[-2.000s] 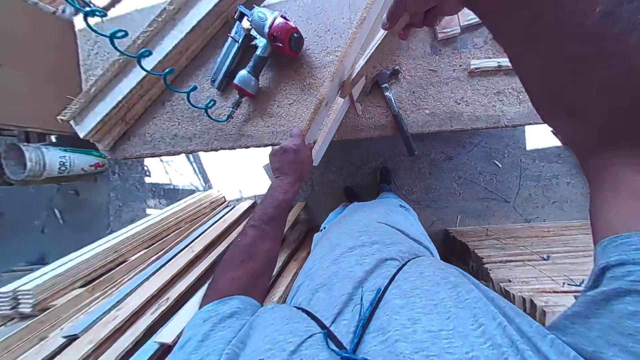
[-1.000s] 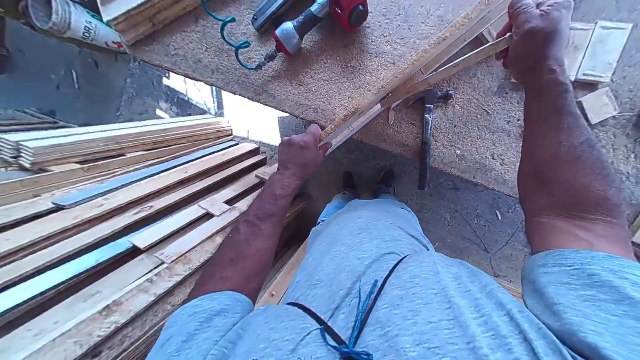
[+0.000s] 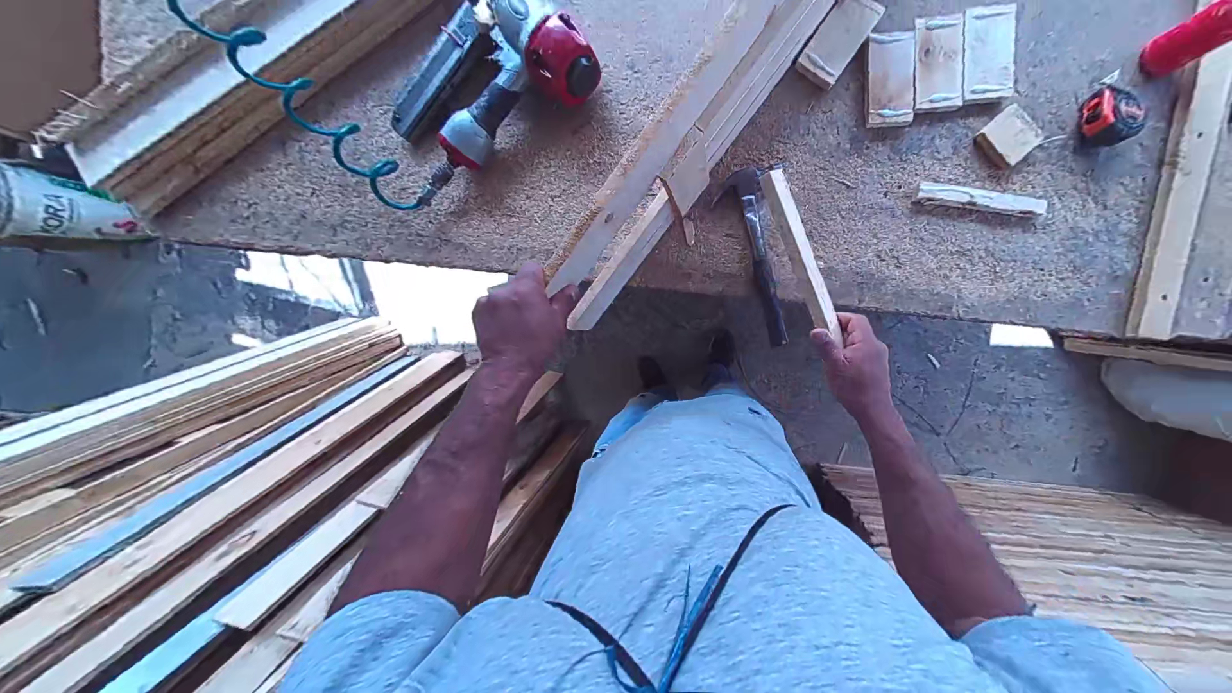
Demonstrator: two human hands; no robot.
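Note:
My left hand (image 3: 523, 322) grips the near end of a long wooden board assembly (image 3: 640, 173), which runs up and to the right across the chipboard bench. A narrower wood strip (image 3: 624, 260) lies along it, its near end beside my fingers. In my right hand (image 3: 855, 358) is the lower end of a short wooden strip (image 3: 804, 255), its far end by the head of a claw hammer (image 3: 758, 255). The hammer lies between my hands, its handle past the bench edge. Left of the boards rests a red and grey pneumatic nailer (image 3: 520, 72).
A coiled air hose (image 3: 351, 154) reaches the nailer. Small wood blocks (image 3: 938, 63), a wood offcut (image 3: 980, 199) and a tape measure (image 3: 1110, 115) lie at right. Lumber (image 3: 241, 481) is stacked at lower left, and thin boards (image 3: 1049, 558) at lower right. A bucket (image 3: 67, 207) stands at far left.
My right hand has come down from the upper part of the boards toward the bench's near edge and now holds a short strip. My left hand stays at the boards' near end.

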